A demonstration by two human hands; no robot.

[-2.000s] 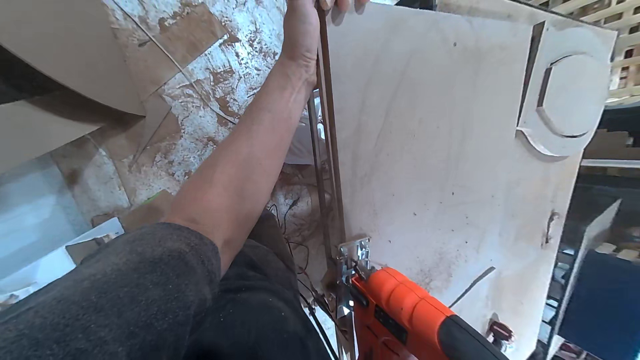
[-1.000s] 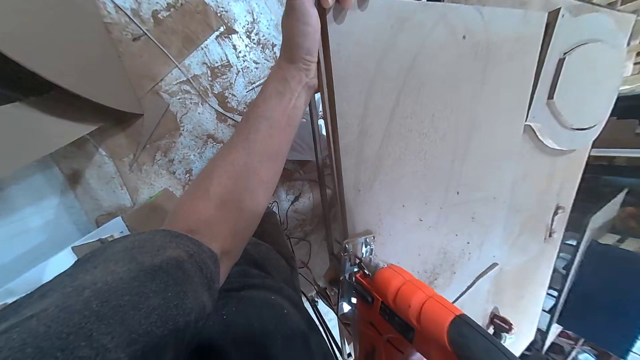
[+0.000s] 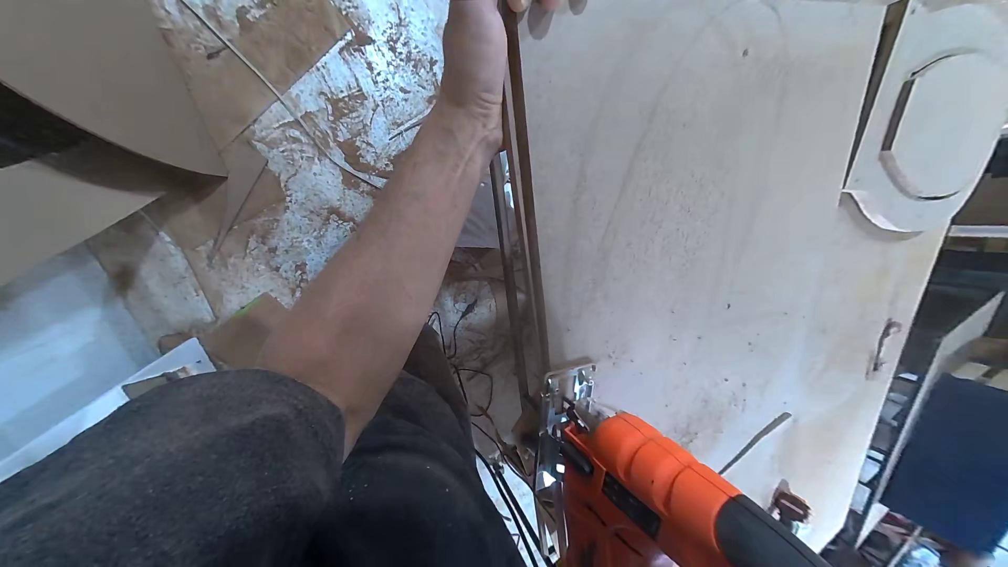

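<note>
My left hand is at the top of the view, on the left edge of a pale wooden panel. Its fingertips show over the panel's face, and the frame's top cuts off the rest. An orange and black jigsaw sits at the same edge lower down, its metal base plate touching the panel's border. My right hand is not in view; the jigsaw's black rear end runs out at the bottom. Narrow brown strips run along the panel's left edge, between my hand and the jigsaw.
A pale cut piece with an octagonal outline lies at the panel's upper right. A thin sliver and a small reddish-brown object are near its lower end. Dark cables hang beside my legs. Curved sheet material stands at the left.
</note>
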